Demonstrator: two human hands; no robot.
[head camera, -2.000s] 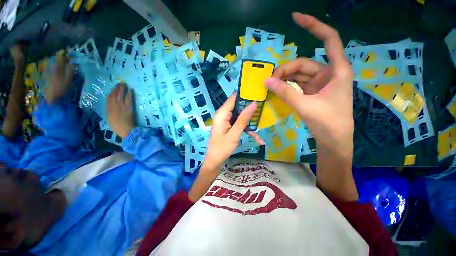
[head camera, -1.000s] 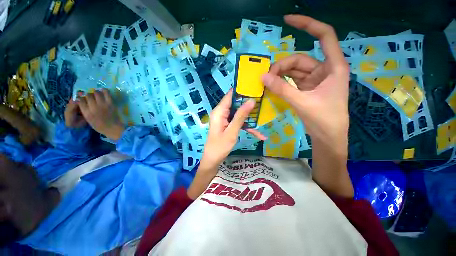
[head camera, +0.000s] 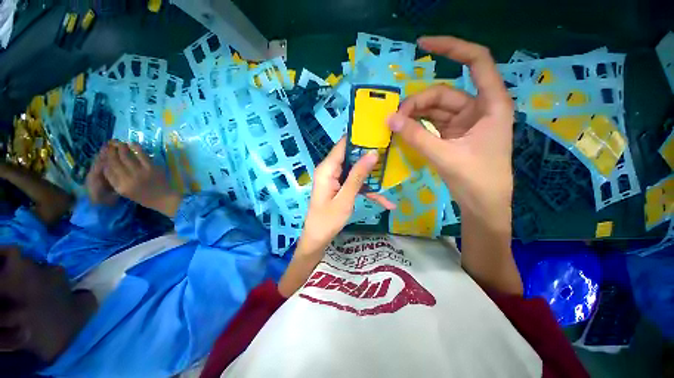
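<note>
A dark phone front housing (head camera: 375, 177) is held upright in the middle, key grid toward me. A yellow protective film (head camera: 372, 122) with a small dark slot near its far end covers its screen window. My left hand (head camera: 332, 193) grips the housing's lower part, thumb over the keys. My right hand (head camera: 462, 125) has thumb and index fingertips together at the film's right edge, other fingers raised. Whether these fingertips pinch the film or only touch it cannot be told.
Pale blue waste matrix (head camera: 270, 136) is heaped left of my hands. A film sheet with yellow stickers (head camera: 576, 111) lies right, beside dark housings (head camera: 547, 173). A person in a blue smock (head camera: 170, 273) works at left. A blue plastic-covered thing (head camera: 565, 288) is below right.
The neighbour's hands have moved and come together at left. My hands and the housing stay nearly in the same pose, with a slight shift in the picture.
</note>
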